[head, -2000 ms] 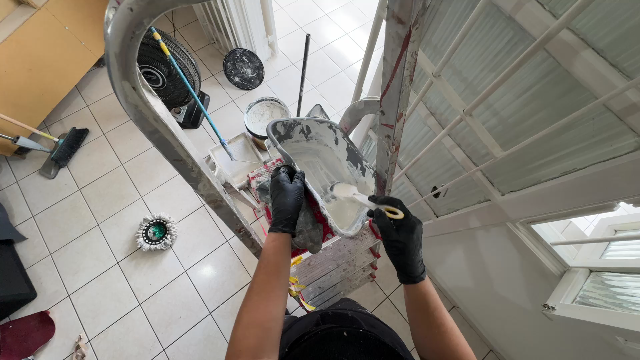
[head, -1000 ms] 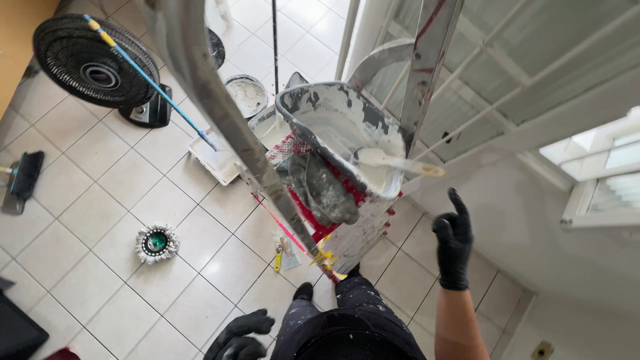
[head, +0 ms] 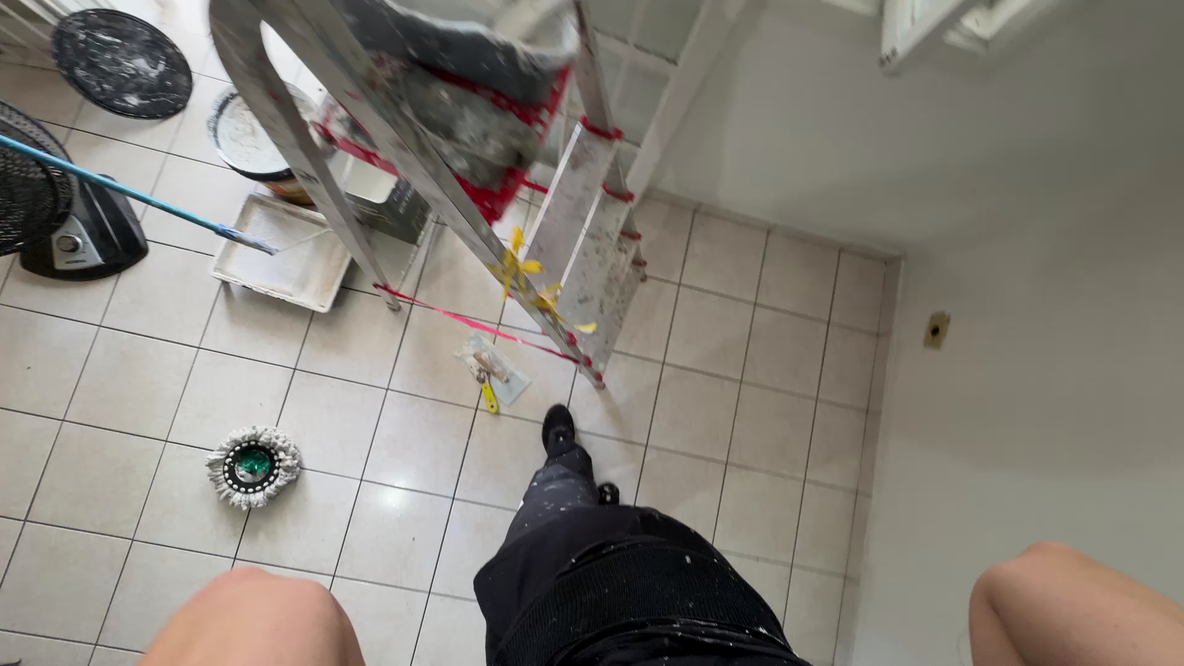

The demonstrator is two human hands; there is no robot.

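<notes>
Neither of my hands shows in the head view; only two bare elbows reach in at the lower left and lower right edges. In front of me stands an aluminium stepladder (head: pixel 592 222) spattered with paint. A grey paint bucket (head: pixel 444 42) sits at its top, cut off by the upper edge, with a pale blurred thing in it. Beside the bucket, a dirty grey cloth (head: pixel 462 129) lies on the red ladder tray (head: pixel 495 199). Yellow tape (head: pixel 518 268) is tied round a ladder rail.
On the tiles lie a mop head (head: pixel 253 467), a clear trowel (head: pixel 499 370) and a yellow-handled scraper (head: pixel 488 396). Left of the ladder are a paint tray (head: pixel 282 254), a blue pole (head: pixel 111 192), an open paint bucket (head: pixel 250 134) and a fan (head: pixel 83 231). A white wall (head: pixel 1036 416) rises at right.
Both gloved hands have left the view; two seconds ago they were at the grey bucket, the right one holding a brush. The view has shifted, with the ladder now higher in it.
</notes>
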